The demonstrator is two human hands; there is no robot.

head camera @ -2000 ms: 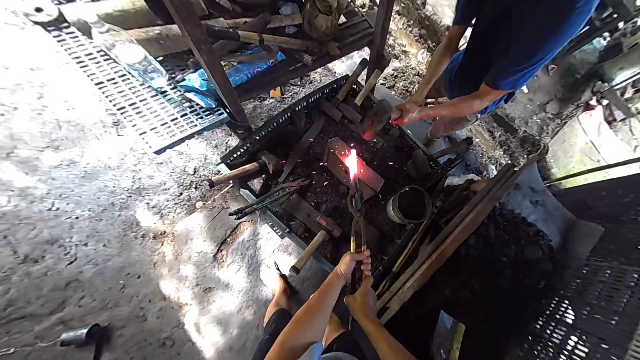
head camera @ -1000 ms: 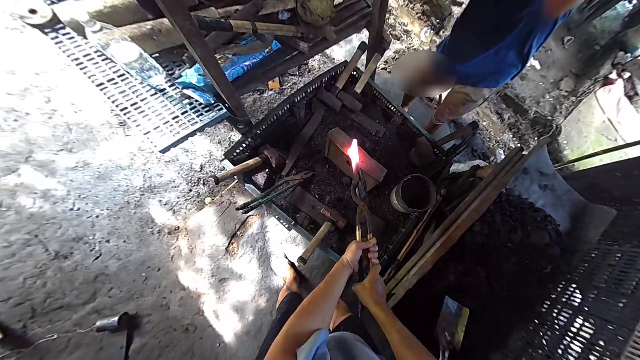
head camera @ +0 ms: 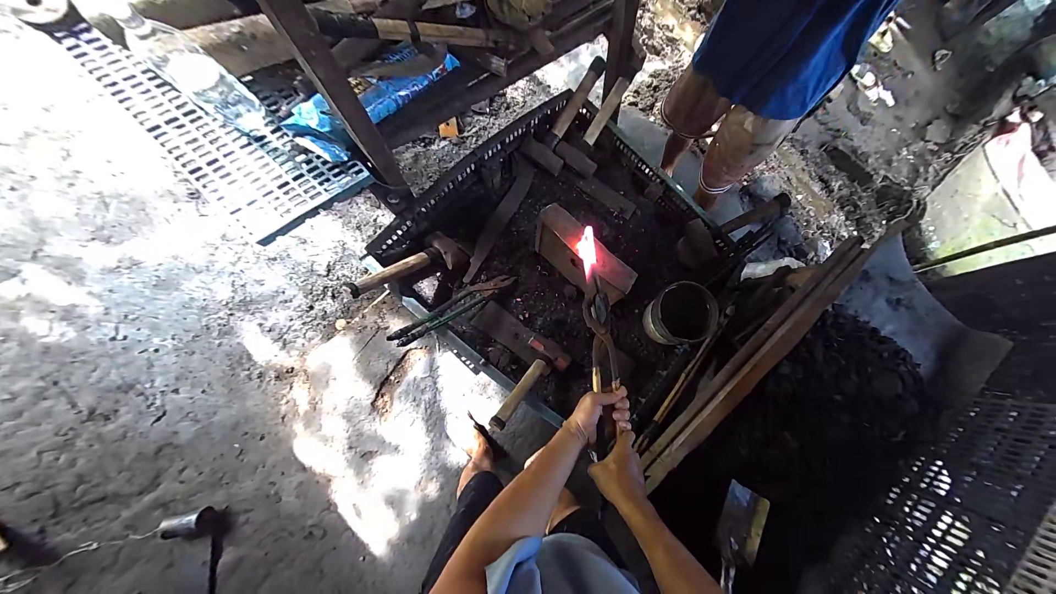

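Both my hands grip a pair of long blacksmith's tongs [head camera: 605, 338]. My left hand [head camera: 596, 415] is on the handles, and my right hand [head camera: 617, 472] holds them lower down, nearer my body. The jaws clamp a glowing, red-hot metal piece [head camera: 587, 252], which is over a rectangular steel anvil block [head camera: 561, 239] in a dark crate [head camera: 495, 153]. A hammer with a light wooden handle [head camera: 518, 394] lies just left of my hands. Another pair of tongs [head camera: 452, 312] rests across the crate's near left edge, by a second hammer [head camera: 394, 272].
A co-worker in blue [head camera: 784, 58] stands beyond the crate. Inside are a round can [head camera: 681, 313] and several hammers near the far corner [head camera: 577, 124]. Wooden planks [head camera: 759, 346] lie along the right. A plastic grate [head camera: 214, 157], a clear bottle and a wooden rack stand upper left.
The co-worker, whose hands reached over the crate two seconds ago, now stands back from it, with a hammer now at the crate's right side. My hands stay on the tongs.
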